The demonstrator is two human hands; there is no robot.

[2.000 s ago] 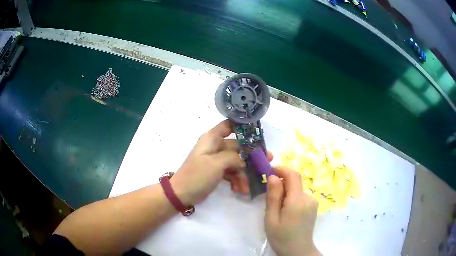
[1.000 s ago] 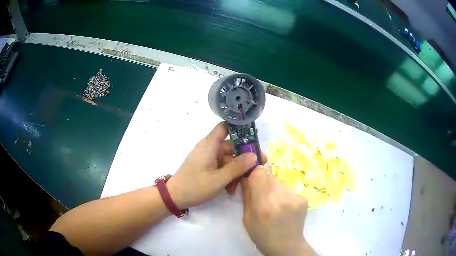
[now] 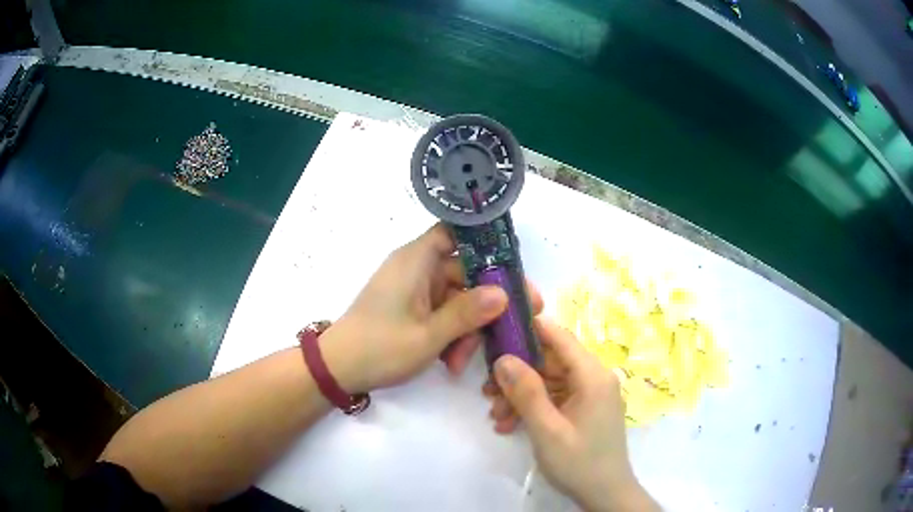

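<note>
The fan body has a grey round head (image 3: 468, 170) with spokes at the top and a narrow dark handle pointing down toward me. The green circuit board (image 3: 488, 242) lies in the handle just below the head. The purple battery (image 3: 509, 325) lies lengthwise in the open handle below the board. My left hand (image 3: 405, 320) holds the handle from the left, its thumb on the battery's upper part. My right hand (image 3: 571, 410) holds the handle's lower end, its thumb at the battery's lower end. The fingers behind the handle are partly hidden.
A white work sheet (image 3: 300, 330) lies under my hands. A loose pile of yellow slips (image 3: 651, 345) is on it at right. A heap of tiny screws (image 3: 205, 158) lies on the green bench at left. A green conveyor belt (image 3: 420, 60) runs behind. A tan cardboard sheet (image 3: 869, 410) is at right.
The battery was tilted out of the handle and now lies along it. My right hand has shifted from the battery's end to the handle's lower end. The fan has moved slightly up and left.
</note>
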